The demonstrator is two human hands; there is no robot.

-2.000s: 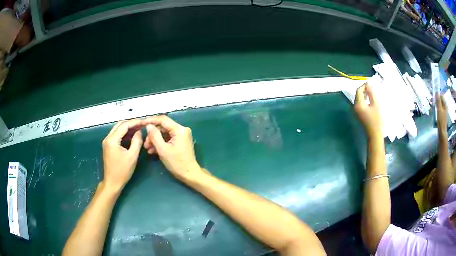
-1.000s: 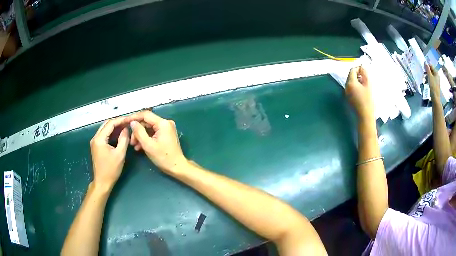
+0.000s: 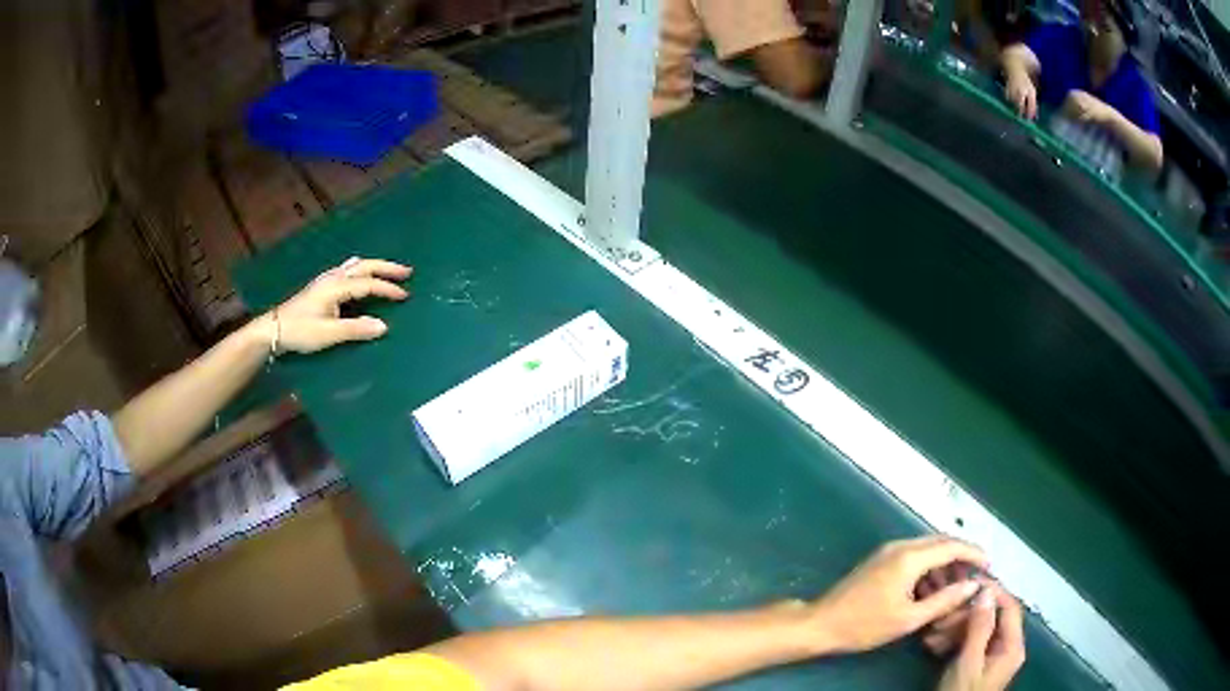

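A slim white product carton (image 3: 526,394) with blue print and a small green mark lies on the dark green bench top, left of my hands. My left hand (image 3: 901,594) is at the lower right beside the white edge strip, its fingers curled and fingertips close together. My right hand (image 3: 987,640) meets it there, thumb and finger pinched, and is cut off by the bottom edge. A tiny pale spot shows at the fingertips; I cannot tell if it is an object or a nail.
Another person's hand (image 3: 331,311) rests near the bench's left edge. Below is a brown box (image 3: 304,581) with white printed cartons. A white post (image 3: 621,128) stands on the edge strip (image 3: 863,419). A blue crate (image 3: 344,111) is on a pallet behind. People are across the conveyor.
The view has swung left, so my hands now appear lower right and the carton nearer the middle. The white pile and purple-sleeved neighbour are out of view. My hands remain together.
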